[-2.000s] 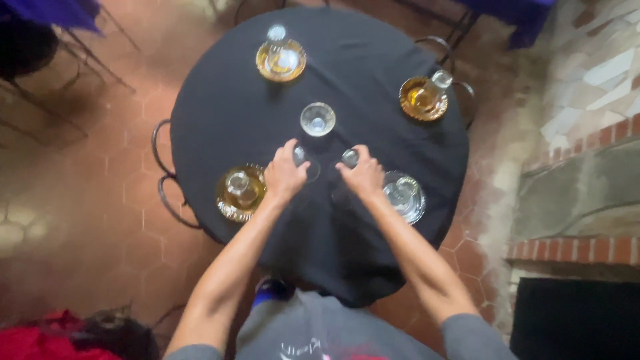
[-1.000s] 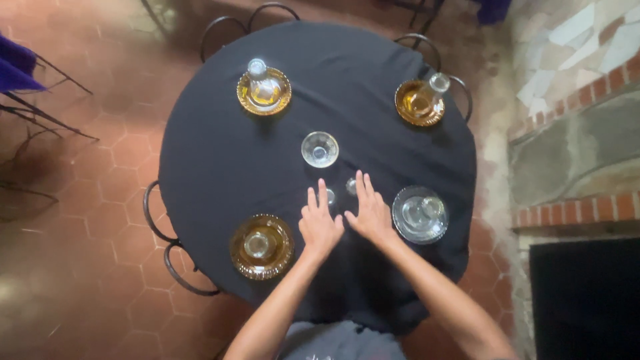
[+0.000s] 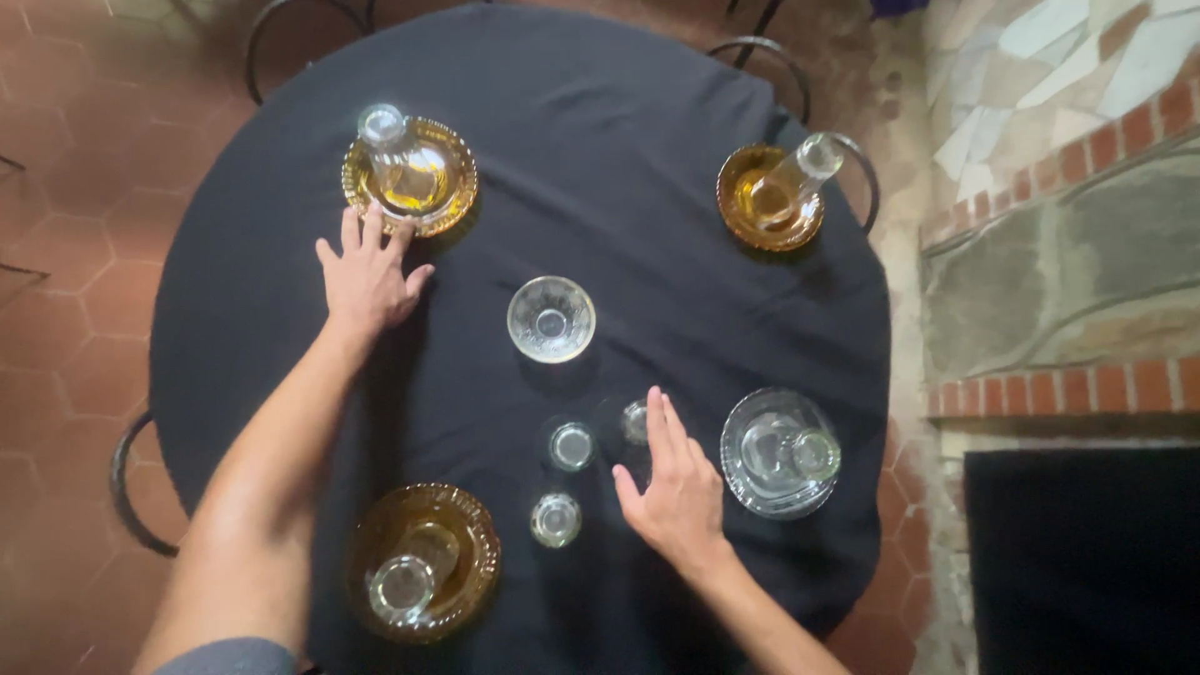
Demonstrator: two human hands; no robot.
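Note:
My left hand (image 3: pixel 370 281), fingers spread, reaches the near rim of an amber glass plate (image 3: pixel 455 178) bearing a clear glass (image 3: pixel 382 127); contact is unclear. My right hand (image 3: pixel 680 487) is open beside a small clear glass (image 3: pixel 637 422), partly hidden behind its fingers. Two more small glasses, one above (image 3: pixel 571 446) and one below (image 3: pixel 556 520), stand to its left. A clear glass bowl (image 3: pixel 551 320) sits near the middle. To the right of my right hand is a clear glass plate (image 3: pixel 745 483) with a clear glass (image 3: pixel 816 456) on it.
Another amber plate (image 3: pixel 483 562) with a glass (image 3: pixel 401 589) lies near left. At the far right, an amber bowl (image 3: pixel 734 206) holds a tall glass (image 3: pixel 817 157). Black cloth covers the round table (image 3: pixel 637 103). Metal chairs (image 3: pixel 131 487) surround it; a stone-and-brick structure (image 3: pixel 1059 389) is at right.
My left hand has moved from the small glasses at the middle to the far-left amber plate. My right hand remains near the small glasses. The view is now closer.

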